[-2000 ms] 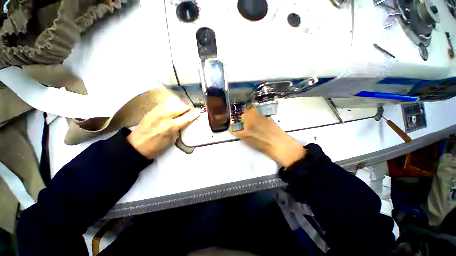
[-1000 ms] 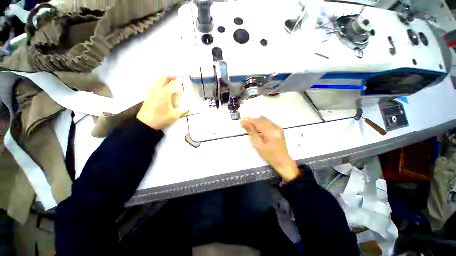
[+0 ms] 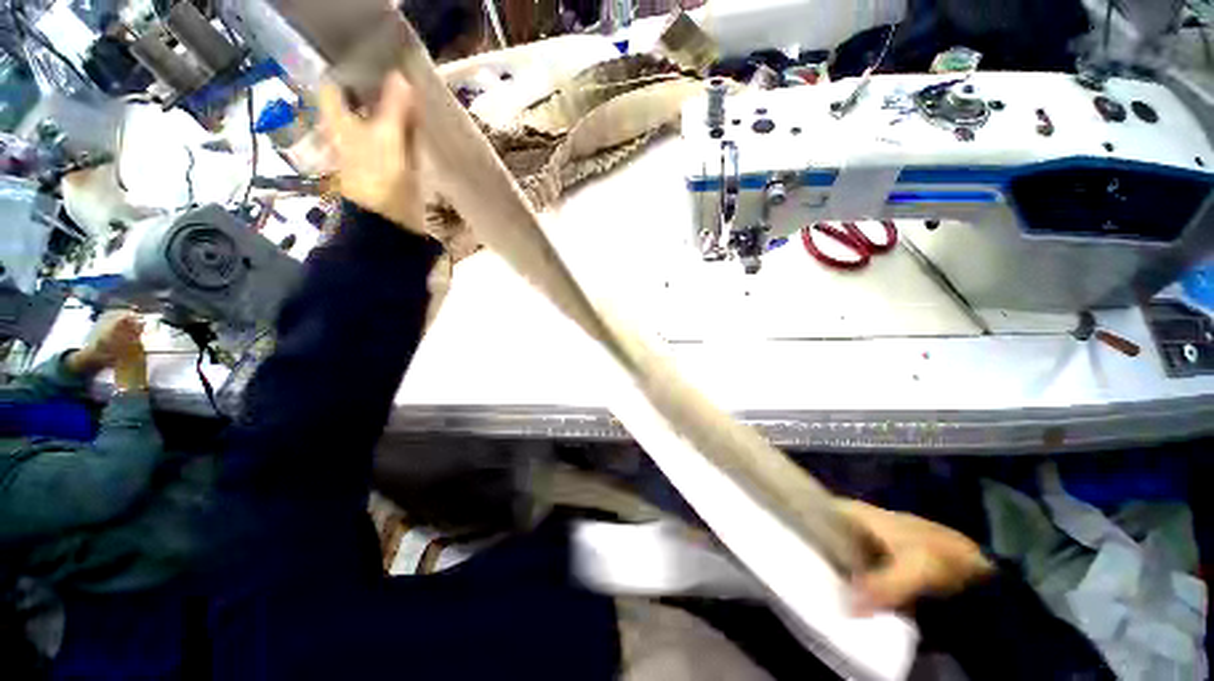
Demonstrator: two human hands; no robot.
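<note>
A long khaki band (image 3: 573, 299) with a white strip (image 3: 712, 492) along its lower part is stretched diagonally from upper left to lower right, above the table. My left hand (image 3: 377, 144), raised at the upper left, grips the band. My right hand (image 3: 919, 552), low at the right in front of the table edge, grips the band near its lower end. The white sewing machine (image 3: 865, 153) stands behind, with no cloth seen under its needle area.
Gathered khaki pieces (image 3: 586, 140) lie heaped left of the machine. Red-handled scissors (image 3: 849, 244) lie behind the needle area. A brown-handled tool (image 3: 1116, 342) lies at right. Another person's hands (image 3: 112, 349) are at a grey machine, far left. White scraps (image 3: 1132, 585) hang below the table, right.
The view has shifted left and back. Both hands have left the needle area, the left rising up and left, the right dropping down and right, with the band now stretched between them.
</note>
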